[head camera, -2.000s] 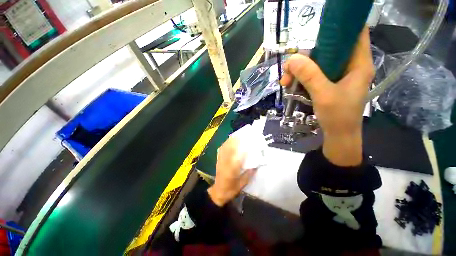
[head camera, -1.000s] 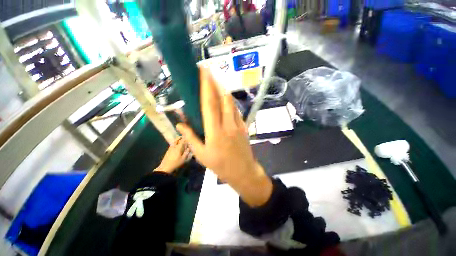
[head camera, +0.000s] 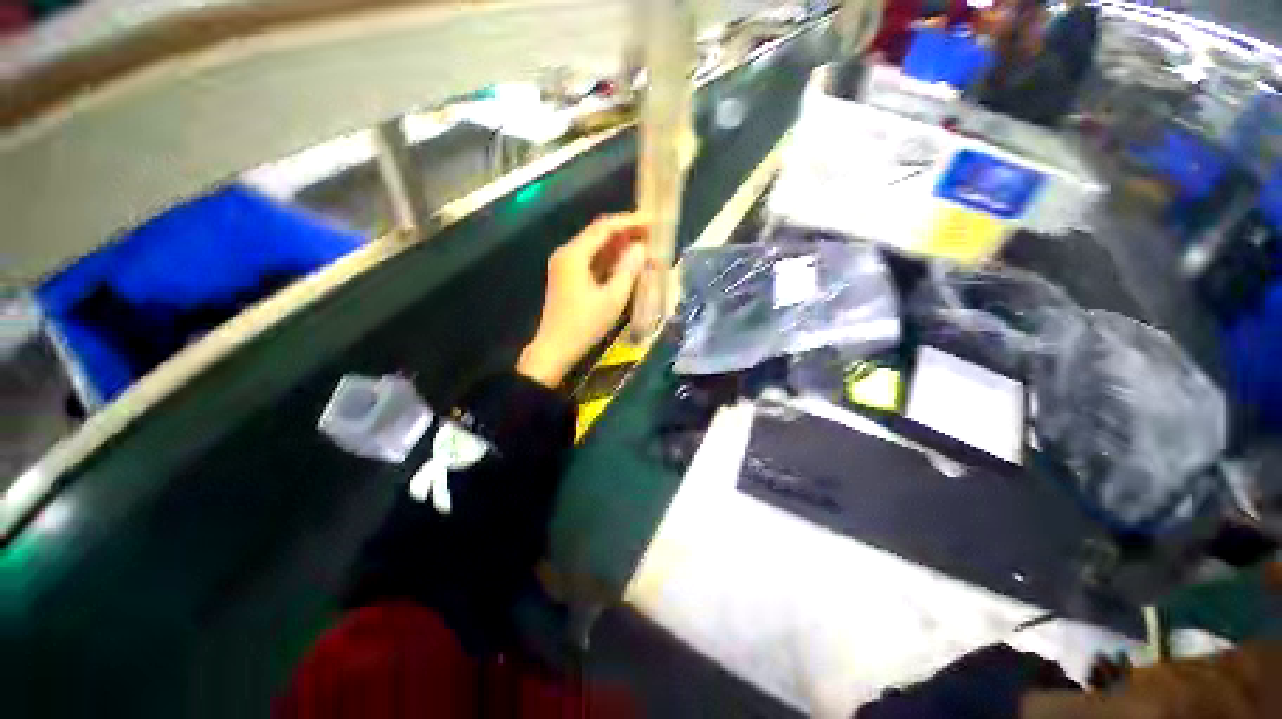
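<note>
My left hand (head camera: 588, 292) is raised over the conveyor's inner edge, beside a pale upright post. Its fingers are curled and blurred, and I cannot tell if they hold anything. A white plug adapter (head camera: 373, 417) lies on the green conveyor belt (head camera: 267, 520), left of my left sleeve. At the bottom right, a dark sleeve and a blurred, cut-off brownish shape that looks like my right hand (head camera: 1174, 691) lie over the sheet's near right corner. The white sheet (head camera: 787, 604) holds the black mat (head camera: 900, 492). Tiny dark parts show on the mat's left end.
Crumpled clear bags (head camera: 1139, 407) and a small white box (head camera: 967, 403) lie behind the mat. A printed white carton (head camera: 872, 176) stands farther back. Yellow-and-black tape edges the conveyor. A blue bin (head camera: 197, 281) is beyond it at the left. People are blurred at the back.
The green screwdriver has left the picture, and my right hand has dropped from it to the bottom right. My left hand no longer holds the white adapter seen two seconds ago. The view has swung.
</note>
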